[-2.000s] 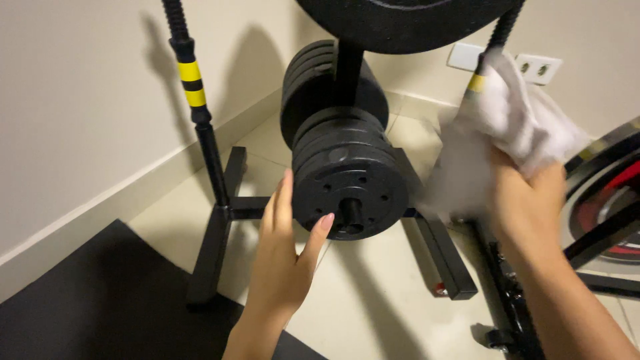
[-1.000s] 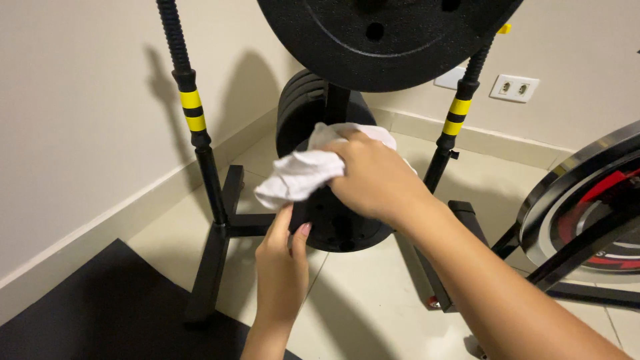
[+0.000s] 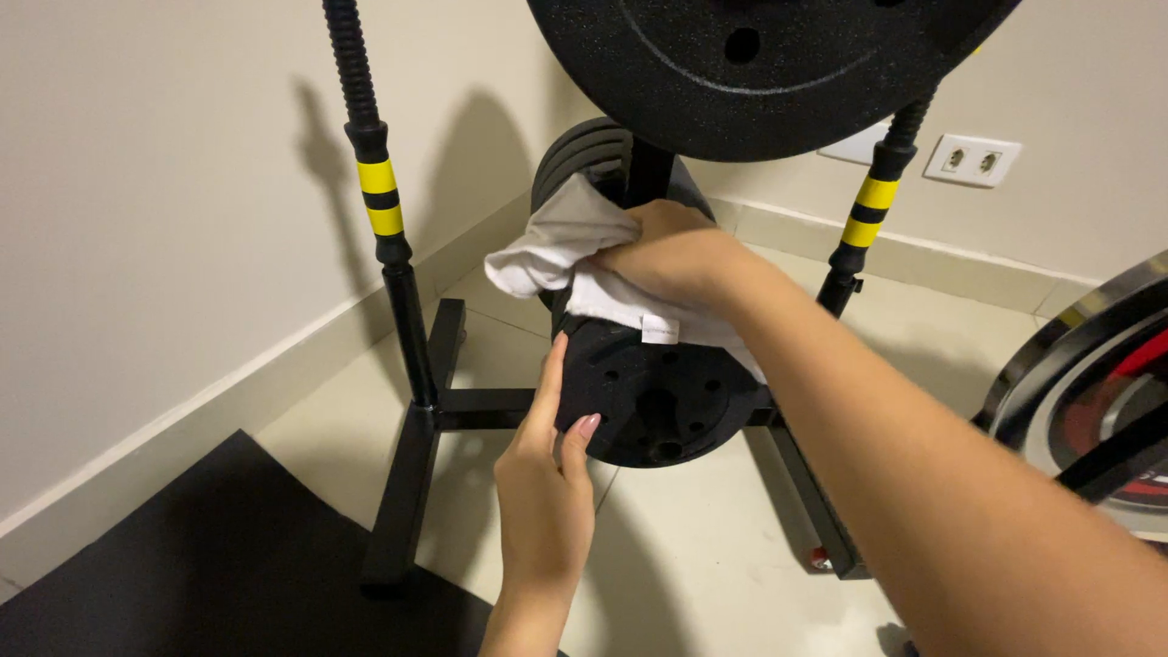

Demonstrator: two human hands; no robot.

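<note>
A white cloth (image 3: 570, 233) with a small tag drapes over the top of the front black weight plate (image 3: 639, 392), which hangs low on a rack post. My right hand (image 3: 671, 246) grips the cloth against the plate stack's upper edge; its fingertips are hidden. At the plate's left rim rests my left hand (image 3: 547, 461), fingers extended and thumb near the plate's face. A larger black weight plate (image 3: 776, 100) is mounted above my hands. Behind the cloth, more weight plates (image 3: 584, 155) are partly visible.
Black uprights with yellow bands (image 3: 381, 196) flank the plates. A rack foot (image 3: 397, 502) reaches toward the black mat (image 3: 237, 547) at lower left. On the right is a wheel with red parts (image 3: 1095, 392); a wall socket (image 3: 973, 161) sits behind.
Two seconds ago my right hand held the cloth off to the right of the plates; now it is on top of them. My left hand remains at the plate's left rim.
</note>
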